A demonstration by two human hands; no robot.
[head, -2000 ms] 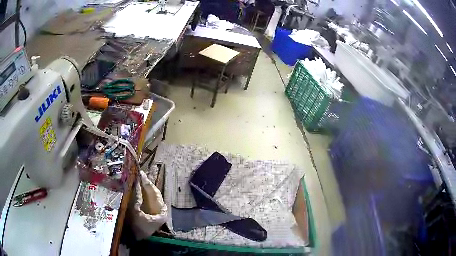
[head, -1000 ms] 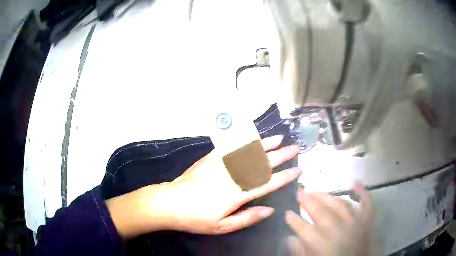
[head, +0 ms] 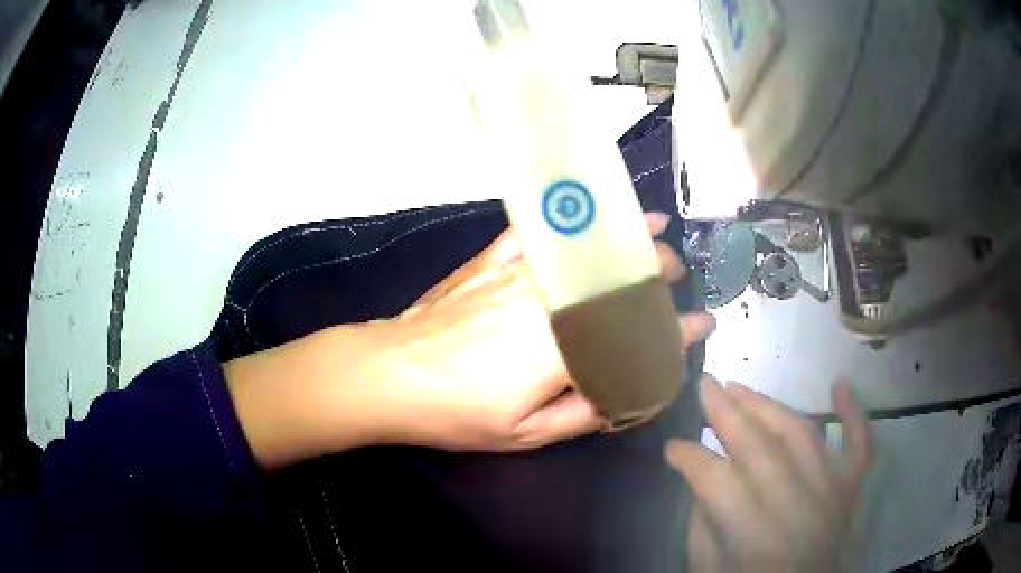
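Dark denim panel (head: 493,498) with pale topstitched lines lies on the white table, its right edge beside the needle area. My left hand (head: 459,353) lies flat on it, fingers pointing right to the machine; the lamp (head: 593,241) hides part of the fingers. My right hand (head: 773,476), slightly blurred, is at the panel's right edge, fingers apart; whether it touches the cloth is unclear. The white sewing machine head (head: 840,101) stands at upper right. Small round metal parts (head: 778,272) show below it; the needle point cannot be made out.
The cream lamp with blue ring mark and brown tip hangs over my left hand. The white table (head: 291,112) has dark lines at left and right. A metal bracket (head: 649,69) stands behind the panel, left of the machine head.
Since one second ago, the view has shifted and the machine parts look sharper. Both hands remain at the panel. Two seconds ago the view showed the crate and floor, without hands.
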